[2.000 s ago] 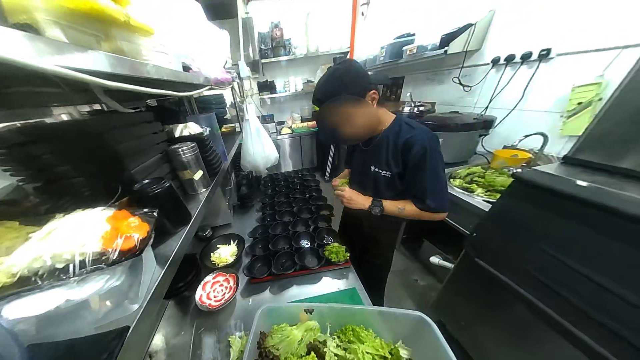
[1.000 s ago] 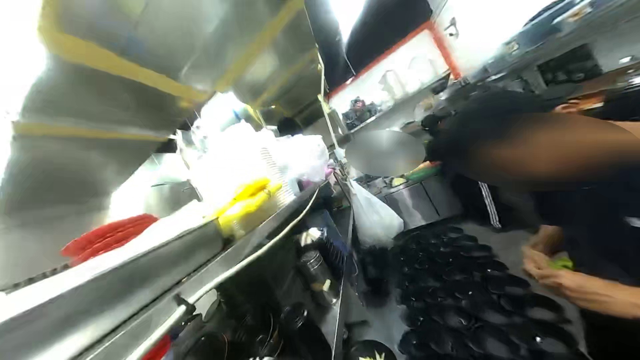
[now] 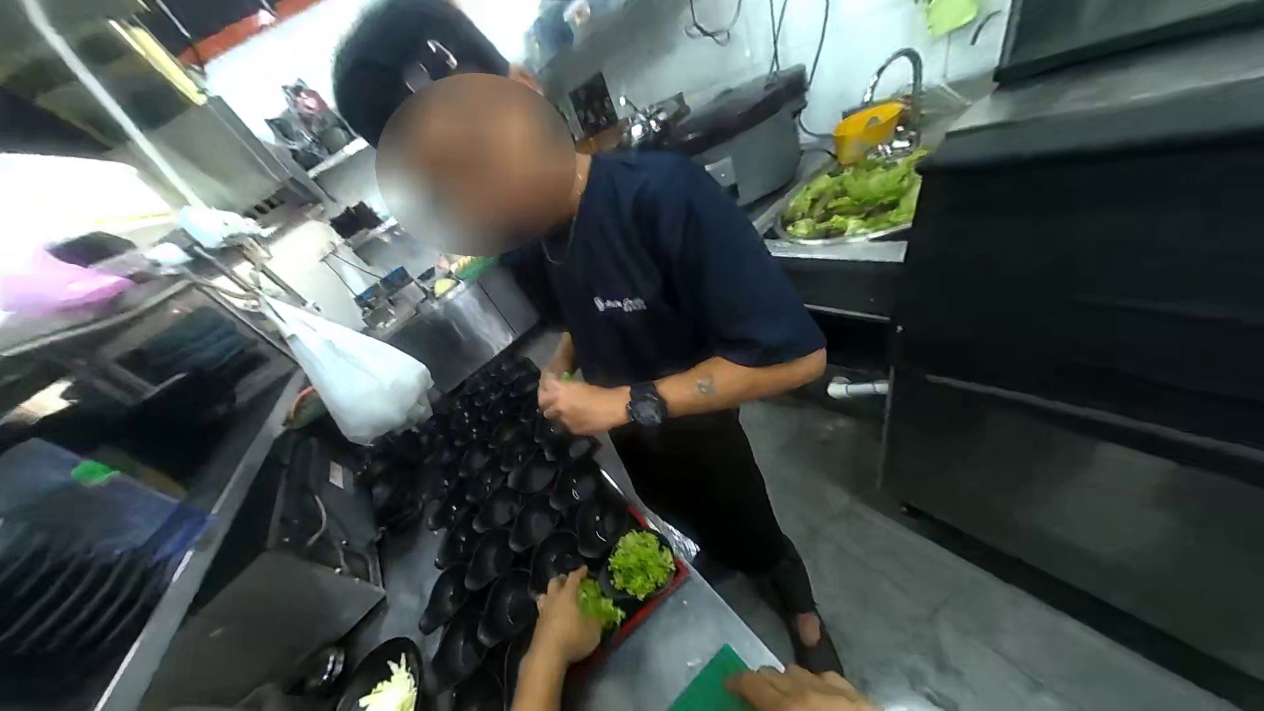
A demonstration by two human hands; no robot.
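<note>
Rows of black bowls (image 3: 509, 518) stand close together on the steel counter, the nearest on a red tray (image 3: 652, 604). My left hand (image 3: 568, 622) reaches in over the near bowls with a piece of green lettuce (image 3: 598, 604) at its fingers. Just right of it, one black bowl holds curly lettuce (image 3: 642, 564). My right hand (image 3: 798, 688) is at the bottom edge, its fingers over a green board (image 3: 713, 681); its palm is cut off by the frame. A dark bowl of pale shredded vegetable (image 3: 393, 686) sits at the lower left.
A co-worker in a dark shirt (image 3: 671, 267) stands across the counter's right side, hands close together above the bowls. A white plastic bag (image 3: 351, 370) hangs at the left, beside steel shelving. Behind the co-worker, leafy greens (image 3: 854, 197) fill a basin near a tap and yellow container (image 3: 867, 131).
The view has swung up and left, then back down to the bowls. My hands have come into view, the left with lettuce. A second piece of lettuce now shows beside the bowl of lettuce.
</note>
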